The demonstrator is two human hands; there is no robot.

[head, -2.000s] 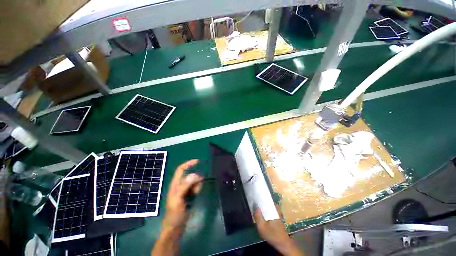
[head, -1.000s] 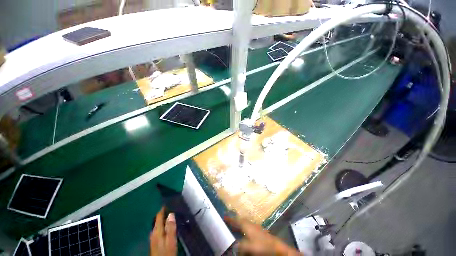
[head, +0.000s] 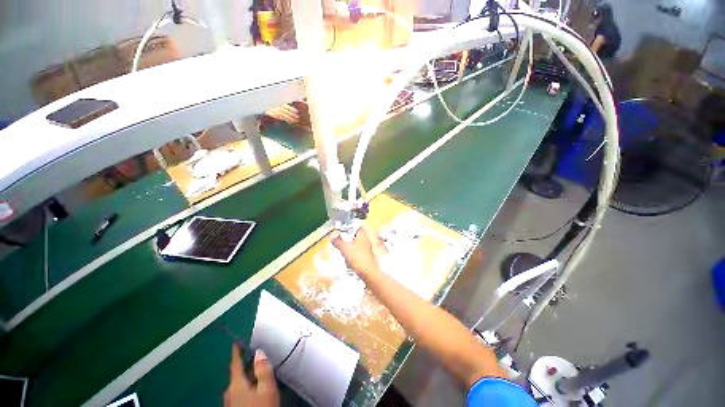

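Note:
A solar panel, white back up (head: 306, 354), lies at the bench's near edge with a thin dark lead wire (head: 292, 350) curving across it. My left hand (head: 253, 381) is at its left edge, thumb on the edge, partly cut off by the frame's bottom. A dark strip of the black housing shows beside the fingers, mostly hidden. My right hand (head: 354, 248) is raised at the dispensing gun (head: 346, 215), closed around its lower part. The gun hangs from the pale supply hose (head: 367, 147) over the glue board (head: 370, 342).
The glue board carries white residue. A panel (head: 211, 238) lies on the green conveyor (head: 135, 298). A white post (head: 318, 119) stands left of the gun. A dark flat device (head: 82, 113) is on the white shelf (head: 183, 79). A person (head: 606, 33) is far right.
My right hand has left the panel and reached forward to the gun. The panel now shows more of its white back. The view has swung to the right.

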